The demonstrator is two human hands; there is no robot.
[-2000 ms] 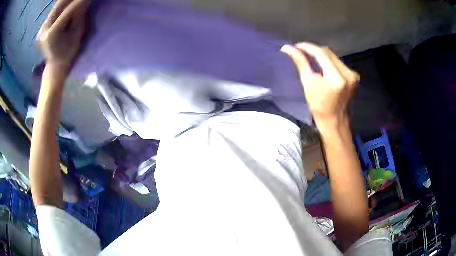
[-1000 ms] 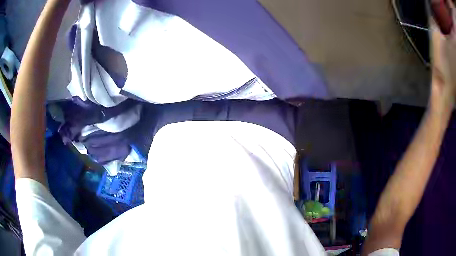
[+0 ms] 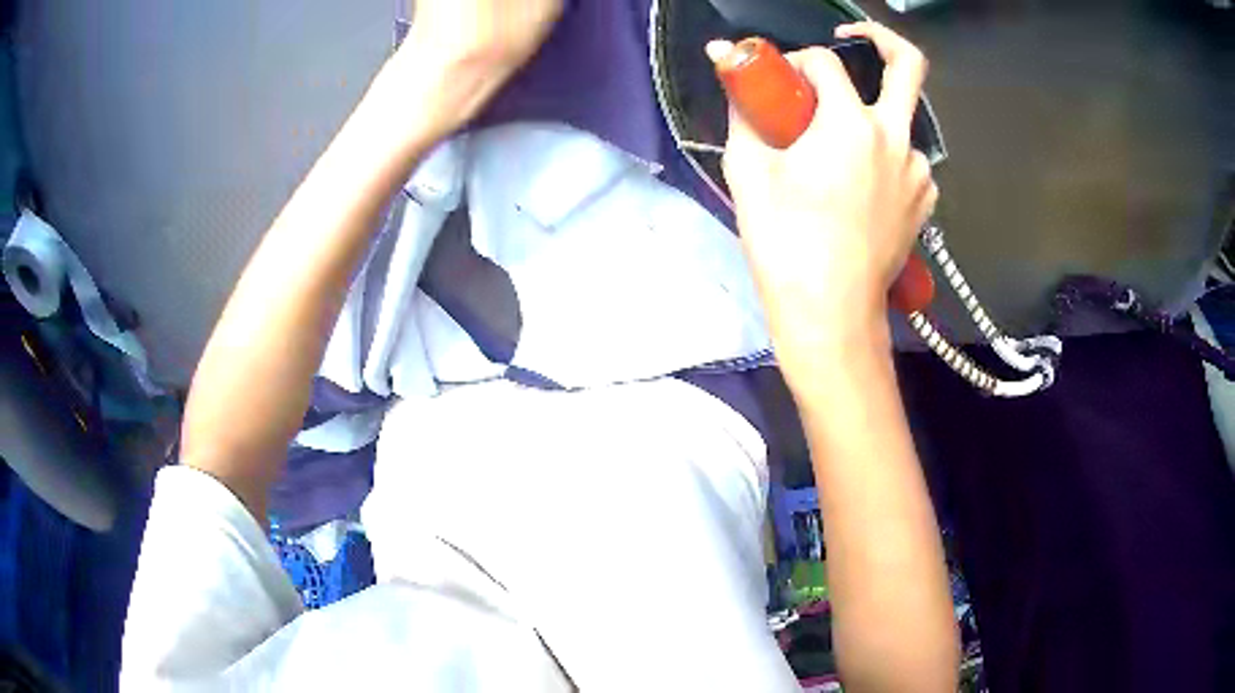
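A purple garment piece (image 3: pixel 585 84) lies on the grey pressing table (image 3: pixel 257 122), with its white lining side (image 3: pixel 610 257) towards me and hanging in folds at the near edge. My right hand (image 3: pixel 829 176) grips the orange-red handle of a dark iron with a pale rim (image 3: pixel 694 75). The iron stands at the right edge of the purple cloth; whether it touches the cloth is unclear. My left hand (image 3: pixel 481 41) is at the top edge of the picture over the purple cloth. Its fingers are cut off or blurred, so its hold is not clear.
A pale beaded cord (image 3: pixel 968 305) loops from the iron to the right. A roll of white tape (image 3: pixel 34 264) is at the left table edge. A grey bolster (image 3: pixel 48 433) is below it. Dark purple cloth (image 3: pixel 1084 501) hangs lower right. A blue crate (image 3: pixel 325 562) is on the floor.
The purple piece, earlier held up by both hands, lies on the table. My right hand has come back from the far right with the iron. My left hand has moved right over the cloth.
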